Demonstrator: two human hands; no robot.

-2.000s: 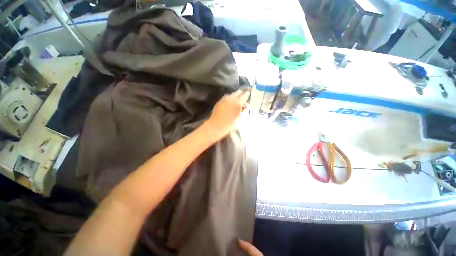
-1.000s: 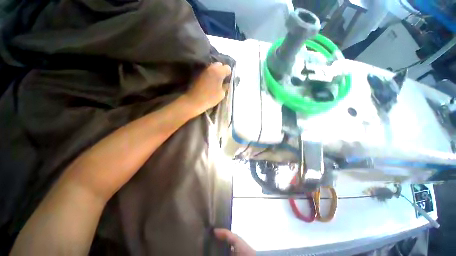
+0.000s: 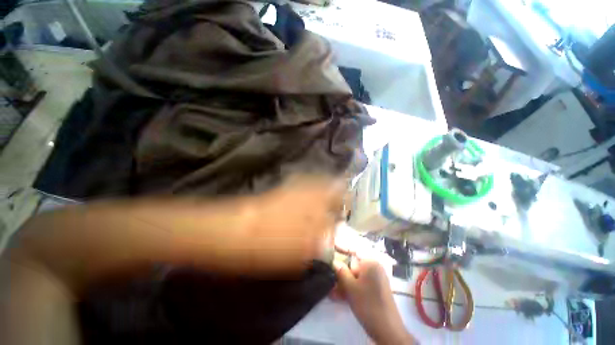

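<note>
Brown lining fabric (image 3: 222, 135) lies in large folds left of the white sewing machine (image 3: 398, 195), with darker fabric (image 3: 222, 306) below my left forearm. My left hand (image 3: 313, 219) is motion-blurred over the fabric near the machine's left end; its fingers cannot be made out. My right hand (image 3: 364, 279) is lower right of it, with thumb and fingers pinched on the dark fabric's edge. The needle area is hidden or lost in glare.
Snips with red and orange loops (image 3: 421, 306) lie on the machine bed to the right. A green ring tray (image 3: 458, 198) with small dark parts and a grey post sits on the machine head. A neighbouring cream machine table (image 3: 50, 108) is at the left.
The left hand has moved down along the fabric edge, close to the right hand. The right hand has come up from the lower edge to the fabric's edge. The view has shifted.
</note>
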